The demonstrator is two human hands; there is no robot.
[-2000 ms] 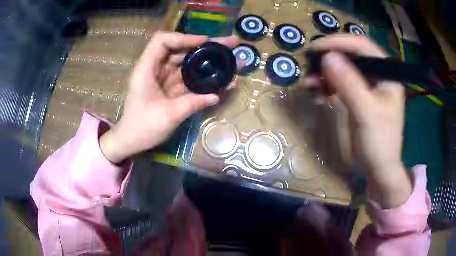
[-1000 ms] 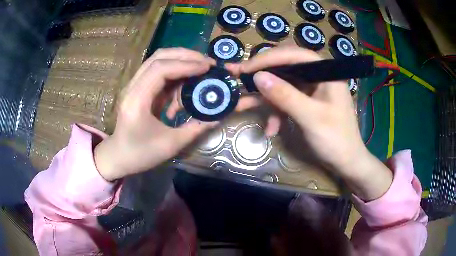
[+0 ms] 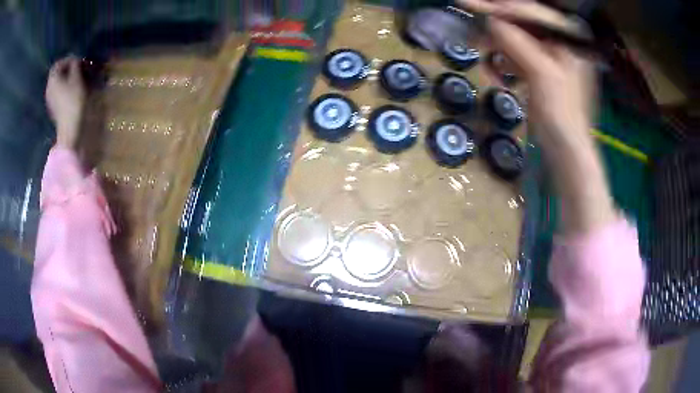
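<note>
Several black loudspeaker drivers with pale rings, one of them near the middle (image 3: 393,128), sit in wells of the clear round-pocket tray (image 3: 384,184) in front of me. The wells nearest me are empty. My right hand (image 3: 537,54) is blurred at the top right, over the tray's far corner, with a dark stick-like thing at its fingers, likely the test probe. A blurred dark round thing (image 3: 439,29) shows left of that hand. My left hand (image 3: 66,92) is at the far left, by the slotted tray's far end; its fingers are blurred and what they hold cannot be seen.
The slotted tray (image 3: 146,146) lies at the left, with a long black bar (image 3: 161,34) at its far end. Green mat (image 3: 245,146) with yellow and red tape shows between the trays. Clear ribbed stacks (image 3: 679,284) stand at the right edge.
My left hand has moved from the middle to the far left and no longer holds the driver. My right hand has moved up and right, away from the middle.
</note>
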